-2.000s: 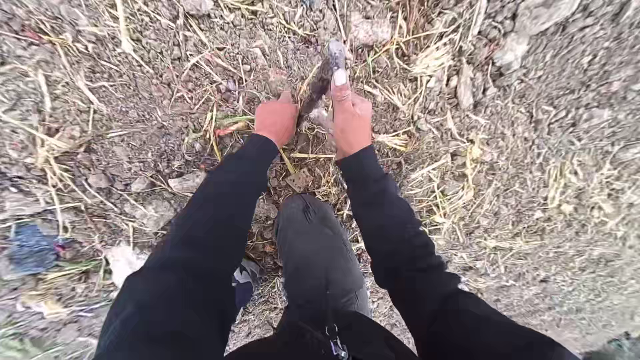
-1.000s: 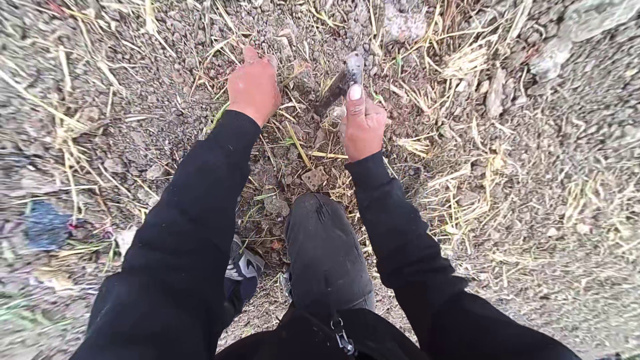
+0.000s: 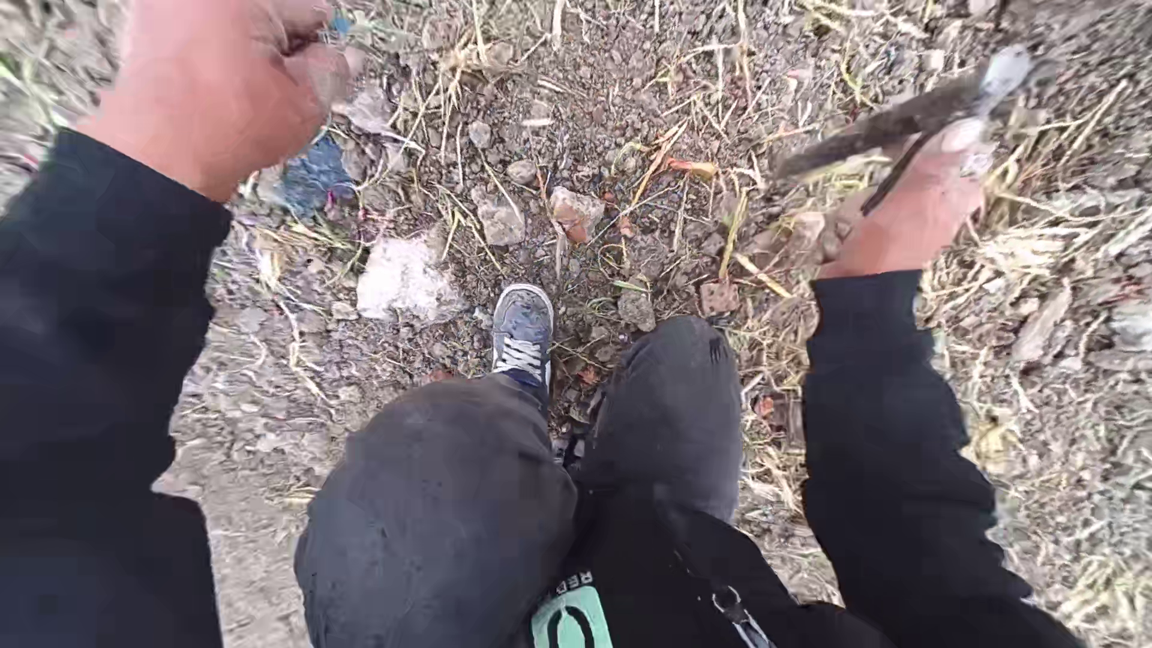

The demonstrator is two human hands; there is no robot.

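Observation:
At the upper right, my right hand [image 3: 931, 193] is closed around a dark, flat hand tool [image 3: 886, 126] with a pale, rounded end. The tool slants up to the right above straw and soil, with my thumb near the pale end. My left hand [image 3: 225, 85], blurred and cut off by the top edge, is at the upper left with its fingers curled. Whether anything is in it cannot be seen. A blue scrap [image 3: 315, 175] lies on the ground just beside that hand. The hands are far apart.
Below lie a whitish stone [image 3: 405, 279], a reddish-white stone [image 3: 576, 214] and an orange scrap [image 3: 693, 167] among dry stalks and clods. A grey shoe [image 3: 522, 333] with white laces and two knees in dark trousers [image 3: 670, 405] are at the lower middle.
My hands were close together two seconds ago and have moved apart, the left one out to the left. The right hand still holds the tool. The view has shifted, with one more knee showing.

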